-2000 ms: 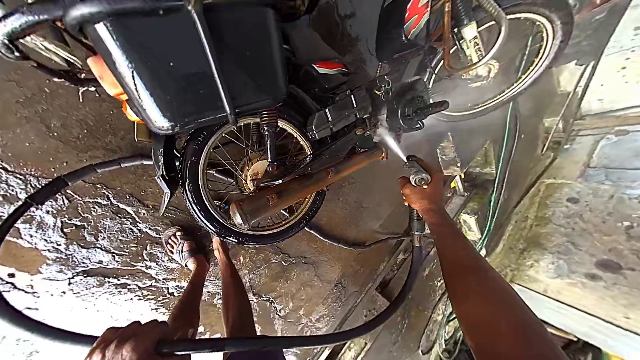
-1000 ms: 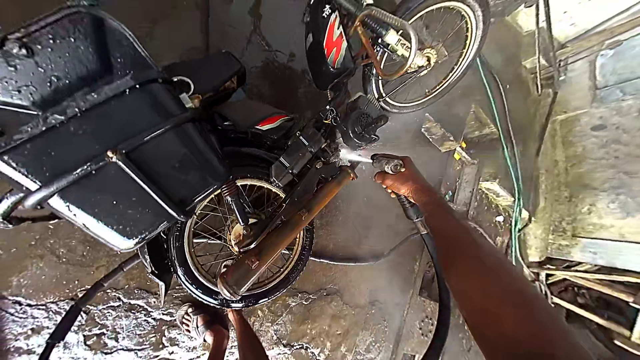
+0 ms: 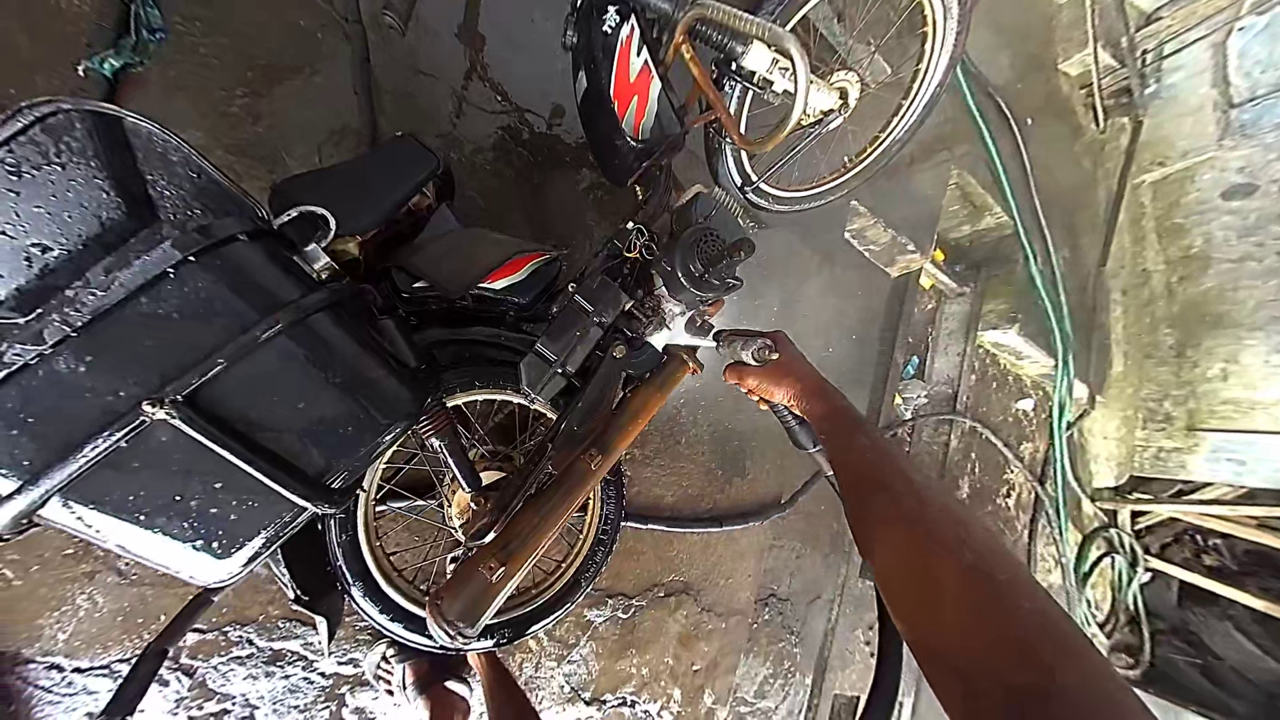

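My right hand (image 3: 785,378) is closed around a metal spray gun (image 3: 745,347) with a black hose running down from its handle. A white jet leaves the nozzle and strikes the engine (image 3: 655,315) of a black motorcycle, just above the front end of its rusty exhaust pipe (image 3: 570,480). The round ribbed engine part (image 3: 705,245) is close above the jet. Below and left stands the spoked rear wheel (image 3: 480,510), partly behind the muffler. A wet black carrier box (image 3: 230,390) sits over the rear. My left hand is not in view.
The front wheel (image 3: 850,100) is at the top. A black hose (image 3: 720,522) crosses the wet concrete floor. On the right lie a green hose (image 3: 1040,260), broken concrete pieces (image 3: 885,238) and wooden sticks (image 3: 1200,510). A sandaled foot (image 3: 425,680) is behind the rear wheel.
My left hand, on the black hose two seconds ago, has left the view. My right hand keeps spraying around the engine. The view has shifted, with the carrier box now larger at left.
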